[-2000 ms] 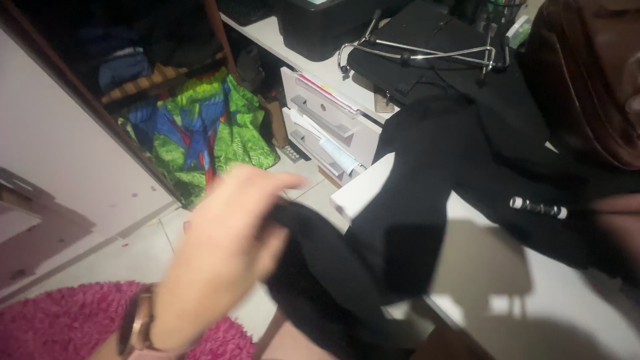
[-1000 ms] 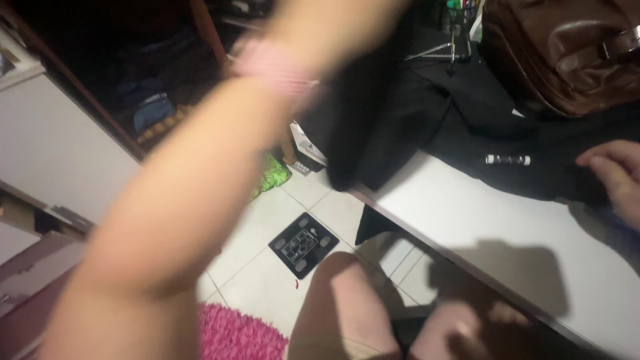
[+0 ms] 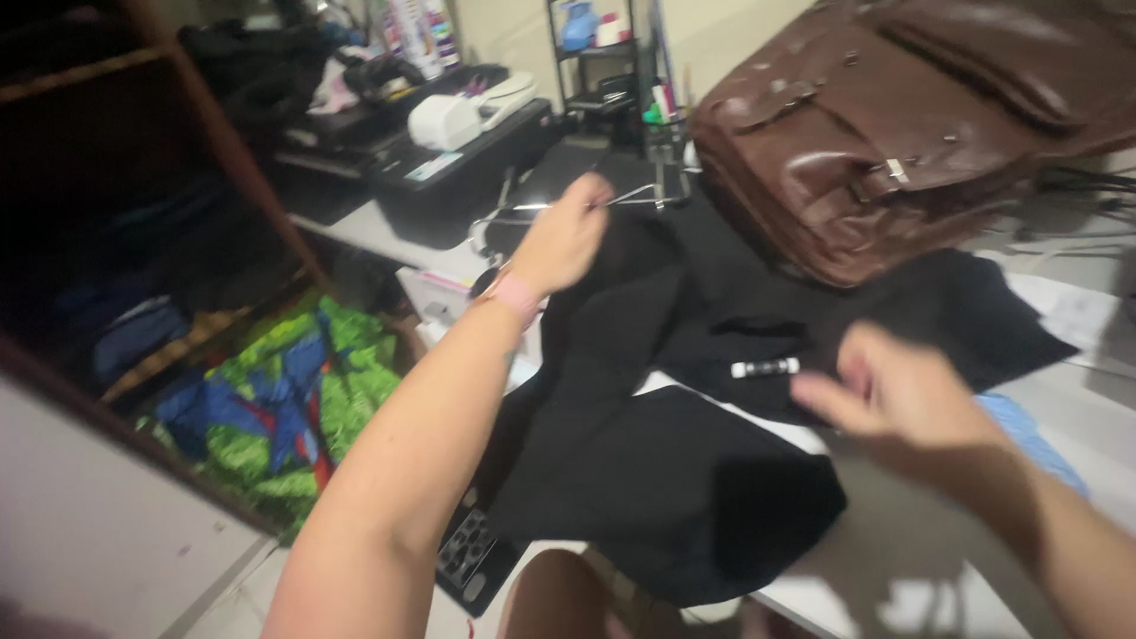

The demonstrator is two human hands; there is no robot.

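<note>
Black fabric [image 3: 612, 435], seemingly a garment, lies spread over the white desk and hangs past its front edge. My left hand [image 3: 568, 232] is at the upper edge of the cloth, fingers curled, in front of a wire metal stand [image 3: 641, 191]; it seems to pinch the cloth. My right hand [image 3: 874, 382] hovers or rests over the right part of the fabric, thumb and fingers apart. Just left of its thumb, a small black-and-white tube [image 3: 765, 367] lies on the cloth.
A brown leather bag [image 3: 852, 133] stands at the back right. A black printer [image 3: 461, 169] carries a white device [image 3: 444, 122]. Below left are open drawers and a green, blue and red bag [image 3: 284, 399]. A bathroom scale [image 3: 470, 550] is on the floor; blue plastic [image 3: 1034, 439] lies at right.
The black cloth now hangs flatter and wider over the desk's front edge, where a second ago it was bunched at the left. My right hand has come in over the cloth beside the tube.
</note>
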